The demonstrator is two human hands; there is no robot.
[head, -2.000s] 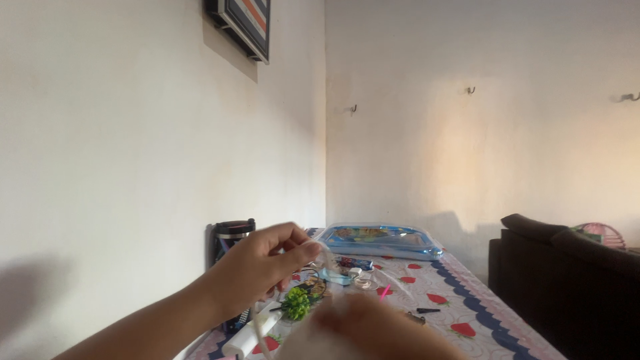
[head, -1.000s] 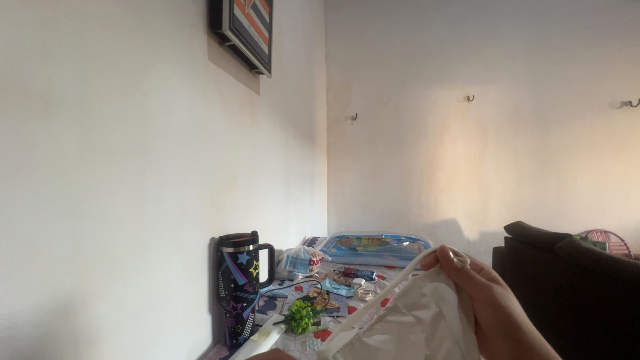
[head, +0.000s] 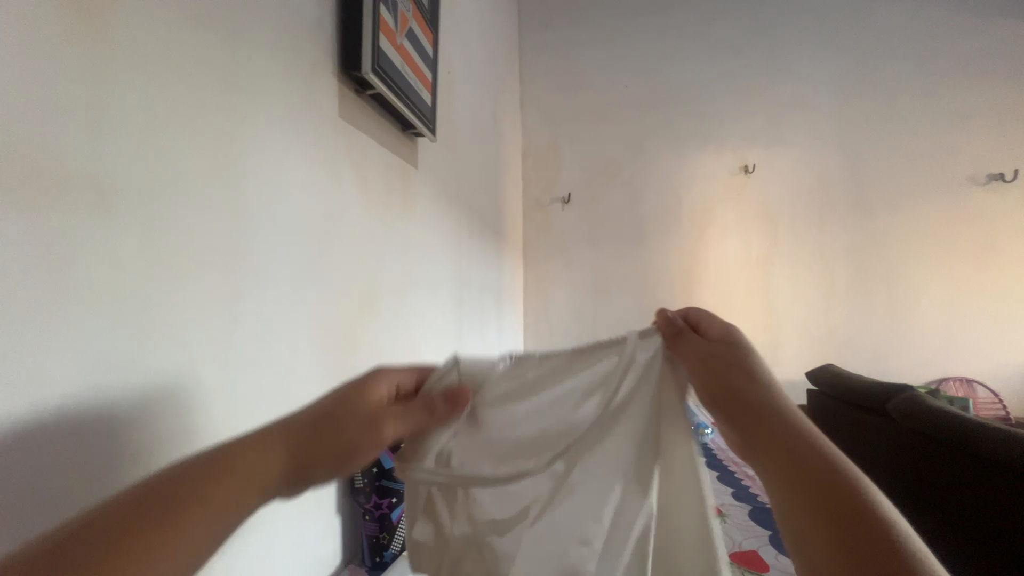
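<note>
A cream-white fabric piece point(head: 552, 448), thin and creased, hangs stretched between my two hands in the head view. My left hand point(head: 376, 424) pinches its upper left corner between thumb and fingers, slightly blurred. Higher up, my right hand point(head: 708, 340) grips the upper right end of its edge. Narrow bands or seams cross the fabric. Its lower part runs out of view at the bottom. It hides most of the table behind it.
A dark star-patterned tumbler point(head: 378, 512) stands behind the fabric at the left wall. The patterned tablecloth point(head: 748, 512) shows at right, beside a dark sofa back point(head: 880, 448). A framed picture point(head: 408, 56) and several wall hooks point(head: 748, 169) are above.
The fabric has been raised and spread wide, now covering the table items seen earlier. My left hand has come up from the bottom edge, and my right hand is higher.
</note>
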